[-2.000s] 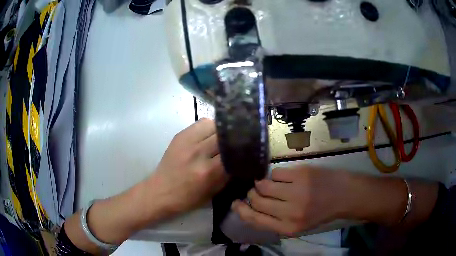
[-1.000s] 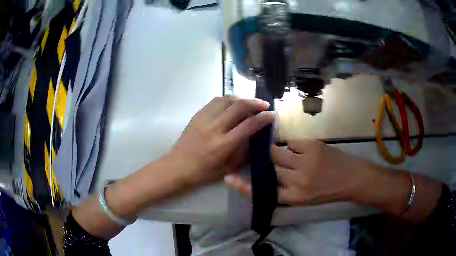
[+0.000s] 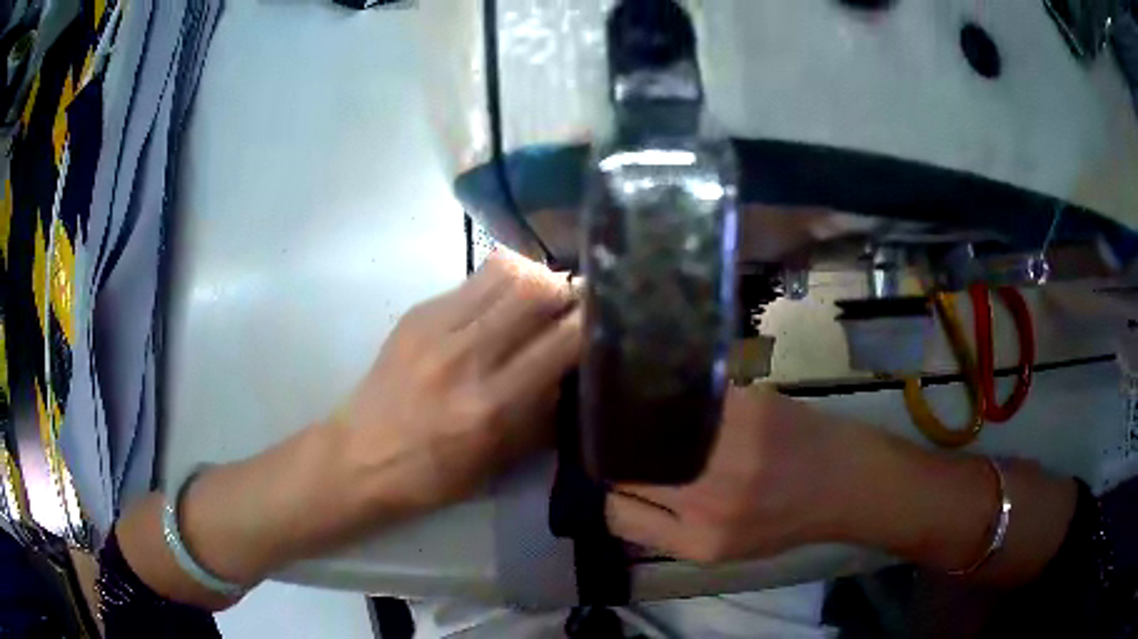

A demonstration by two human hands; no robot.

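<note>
A black strip (image 3: 593,537) runs from under the sewing machine head (image 3: 811,87) down over the table's front edge, along a grey cut piece (image 3: 530,543). My left hand (image 3: 437,387) lies on the work left of the strip, its fingers bent and fingertips close to the lit needle area. My right hand (image 3: 774,481) is at the strip's right side, fingers closed around its edge. The dark shiny loop (image 3: 659,312) at the head's front hides the needle, some of the strip and part of my right fingers.
Scissors with an orange and a red handle loop (image 3: 1008,356) lie right of the needle, partly behind the machine's parts. A stack of grey pieces (image 3: 119,275) lies at the far left beside yellow-and-black striped tape (image 3: 56,268). More cloth (image 3: 736,612) shows below the table edge.
Since one second ago, the view has shifted, and the loop covers more of the strip and my right fingers. Both hands stay at the strip, with my left fingertips near the needle area.
</note>
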